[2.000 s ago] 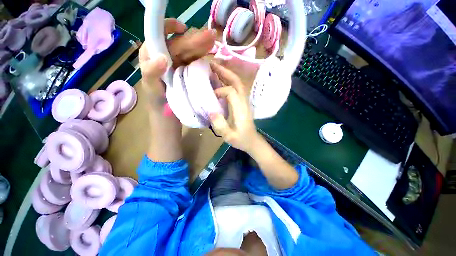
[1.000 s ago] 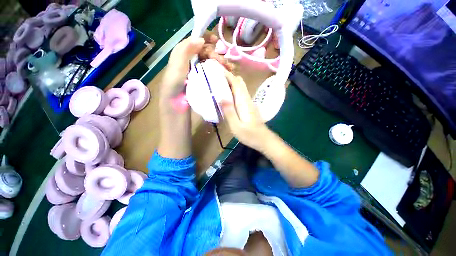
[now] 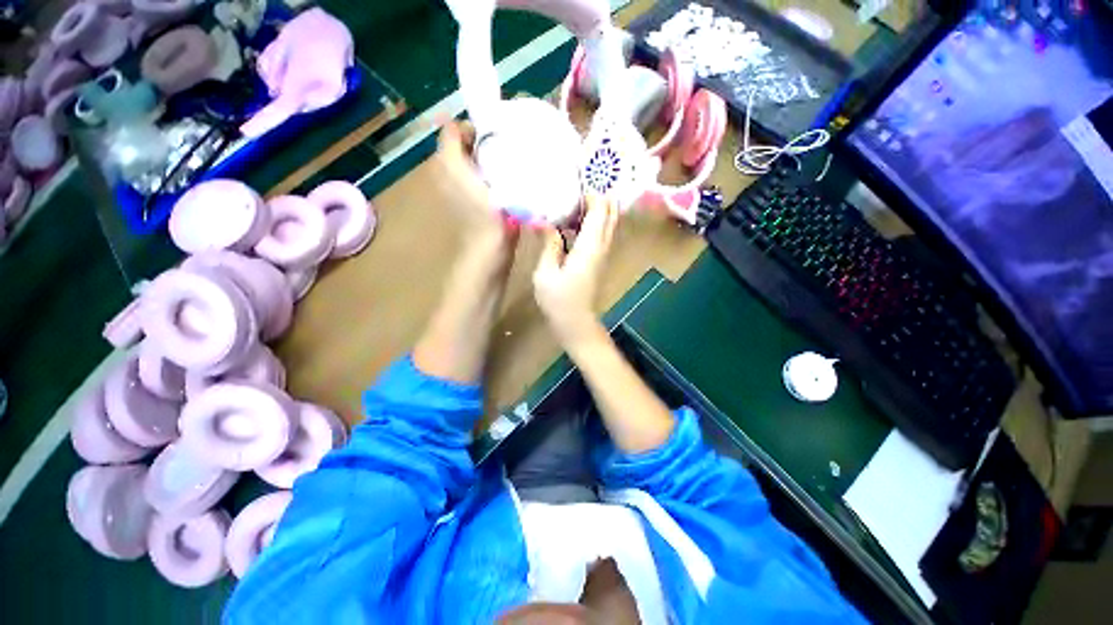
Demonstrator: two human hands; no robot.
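Note:
White headphones (image 3: 532,156) are held up over the brown cardboard, with the band reaching past the top edge of the picture. My left hand (image 3: 474,183) is at the left ear cup, partly behind it and blurred. My right hand (image 3: 571,266) holds the right ear cup (image 3: 607,169) from below; its round face shows a dark perforated pattern. Pink headphones (image 3: 693,128) lie on the cardboard behind, partly hidden by the white ones. A heap of pale pink ear cushions (image 3: 238,427) lies at the left.
A blue bin (image 3: 149,220) with pink cloth stands at the upper left. At the right are a backlit keyboard (image 3: 854,293), a monitor (image 3: 995,183), a small round white device (image 3: 810,376) and white paper (image 3: 903,501). A black tray (image 3: 799,73) with small white parts and a white cable (image 3: 781,151) are beyond.
The headphones have moved up and away from my body and turned, so the two ear cups now appear close together. My right hand has shifted from the left ear cup to the right one.

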